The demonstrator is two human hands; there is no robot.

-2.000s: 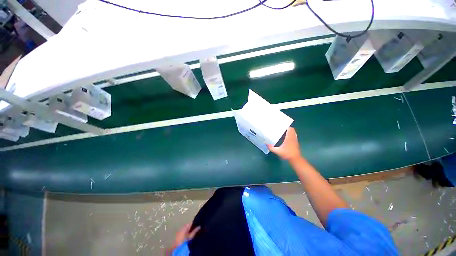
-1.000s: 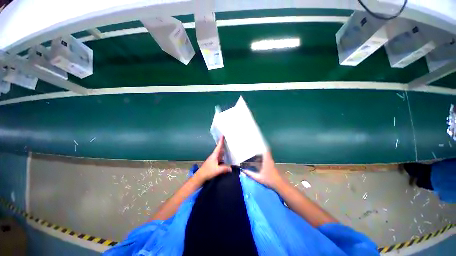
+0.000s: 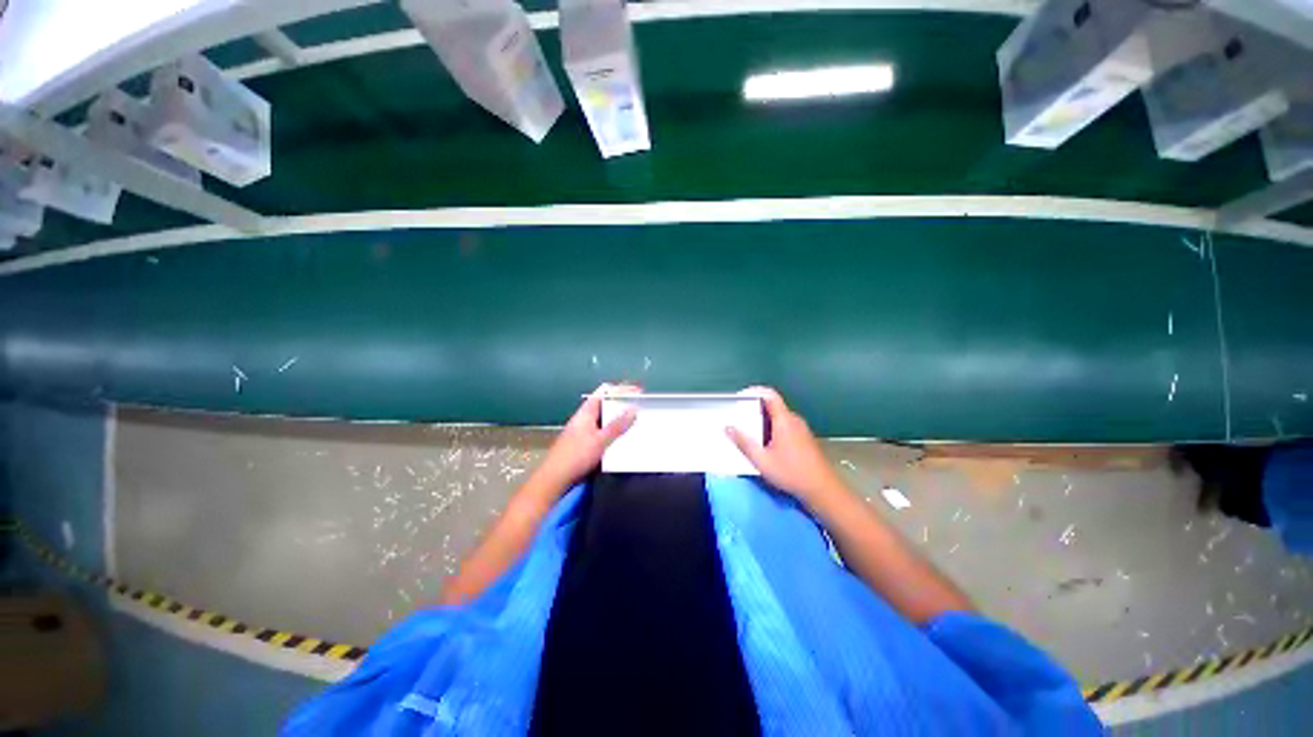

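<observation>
A white carton (image 3: 680,438) is held at the lap, at the near edge of the green belt. It is seen end-on, with a thin flap edge along its far side. My left hand (image 3: 603,432) grips its left end, with the thumb on the white face. My right hand (image 3: 773,436) grips its right end, also with the thumb on the white face. The fingers under and behind the carton are partly hidden, and so are its lower faces.
The green belt (image 3: 864,310) runs across in front, with small white scraps on it. Several white cartons (image 3: 605,87) stand on the far green strip. Scraps litter the grey floor (image 3: 317,504). A person's blue sleeve (image 3: 1289,497) shows at the far right.
The carton was held out over the belt in my right hand, then came back into both hands. It is now at the lap, turned end-on, and its raised flaps no longer stand up.
</observation>
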